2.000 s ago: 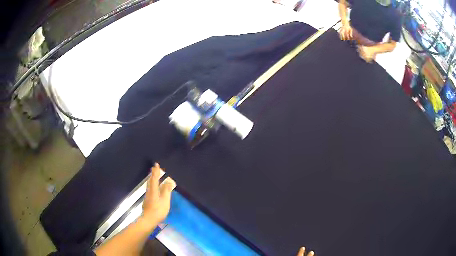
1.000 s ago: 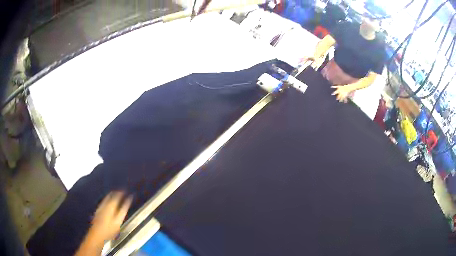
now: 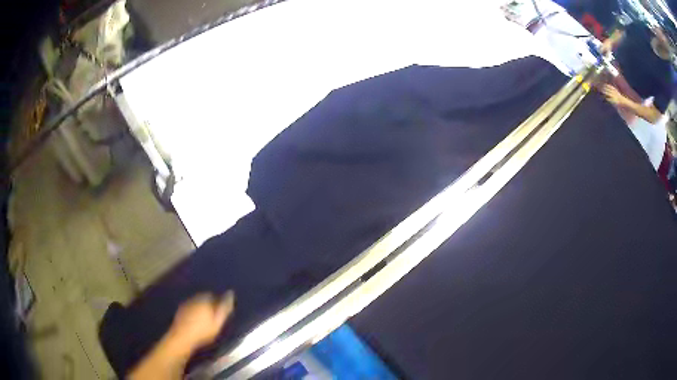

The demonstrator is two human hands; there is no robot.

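Observation:
Dark fabric (image 3: 519, 260) covers most of the table on both sides of a long shiny metal rail (image 3: 445, 215), which runs from the bottom left to the far right corner. My left hand (image 3: 202, 319), blurred, is over the dark fabric left of the rail's near end. Its fingers look curled, and I cannot tell if they touch or hold the cloth. A blue strip (image 3: 355, 358) shows at the near edge beside the rail. A small white and blue device (image 3: 598, 59) is at the rail's far end, partly hidden. My right hand is out of the picture.
A person (image 3: 644, 70) stands at the far right with both hands near the rail's far end. The white tabletop (image 3: 215, 104) shows beyond the fabric. A dark pipe or bar (image 3: 178, 46) runs along the table's far left side. Tiled floor (image 3: 96, 252) lies at left.
The white and blue device has moved along the rail from near me to the far end. My left hand has left the rail's near end. The few right fingertips seen earlier are gone.

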